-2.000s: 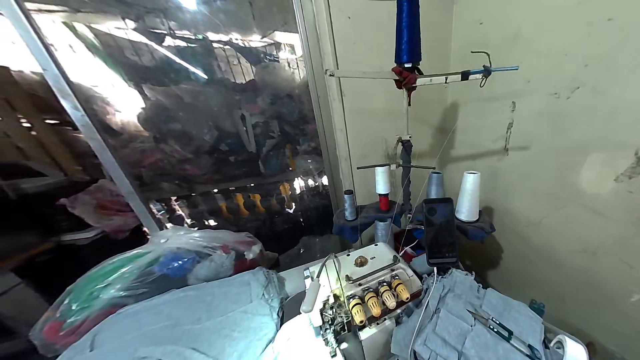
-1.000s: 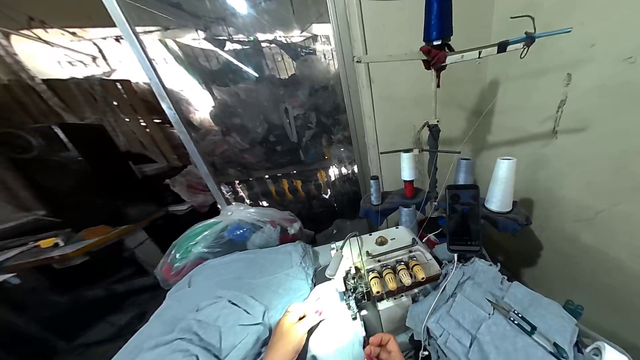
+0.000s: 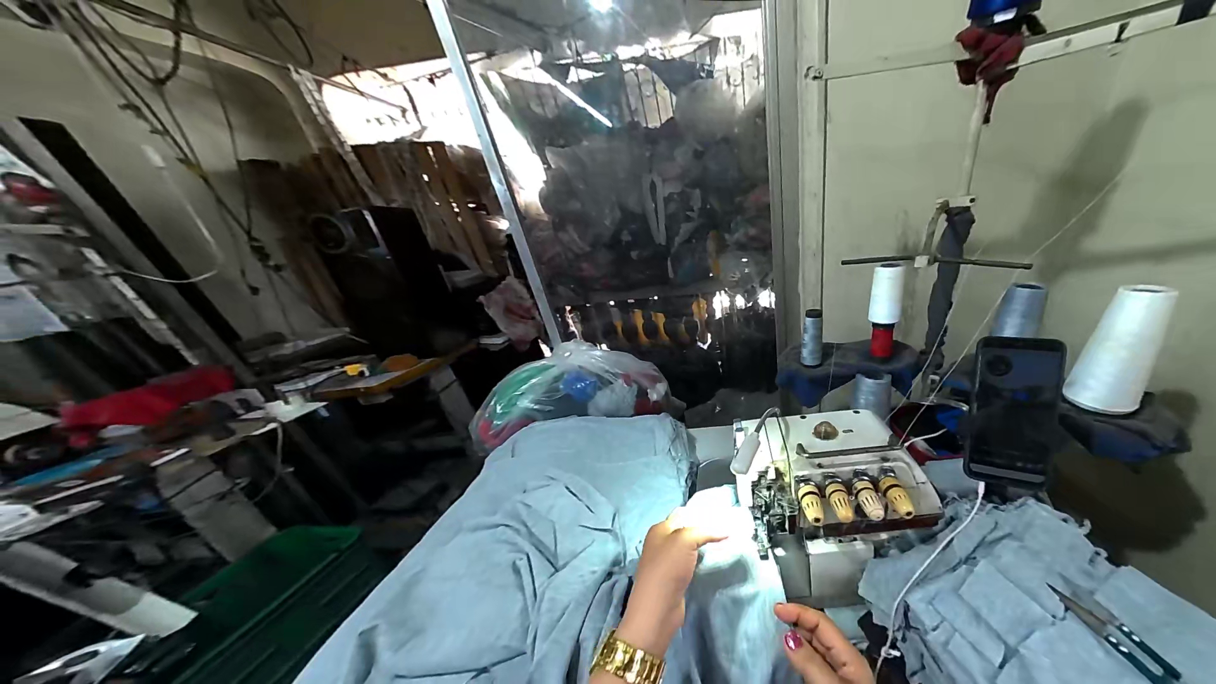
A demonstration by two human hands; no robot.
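My left hand [image 3: 673, 560], with a gold watch at the wrist, lies on light blue fabric [image 3: 560, 532] just left of the needle area of an overlock sewing machine [image 3: 841, 465]; its fingertips are washed out by the machine's light. Nearer to me, my right hand [image 3: 822, 641] is at the fabric's right edge, below the machine's front, thumb and fingers slightly bent; whether it pinches the edge is unclear. The fabric runs up to the presser foot. Several yellow tension dials [image 3: 839, 499] line the machine's front.
Right of the machine are cut fabric pieces [image 3: 1007, 579] with thread snips [image 3: 1111, 627] on top, and a phone [image 3: 1015, 413] with a white cable. Thread cones [image 3: 1121, 350] stand behind. A plastic bag of cloth [image 3: 570, 389] lies beyond the fabric; a green crate [image 3: 275, 589] is at lower left.
Neither hand shows two seconds ago; both appear at the machine one second ago and remain there. The view has swung left.
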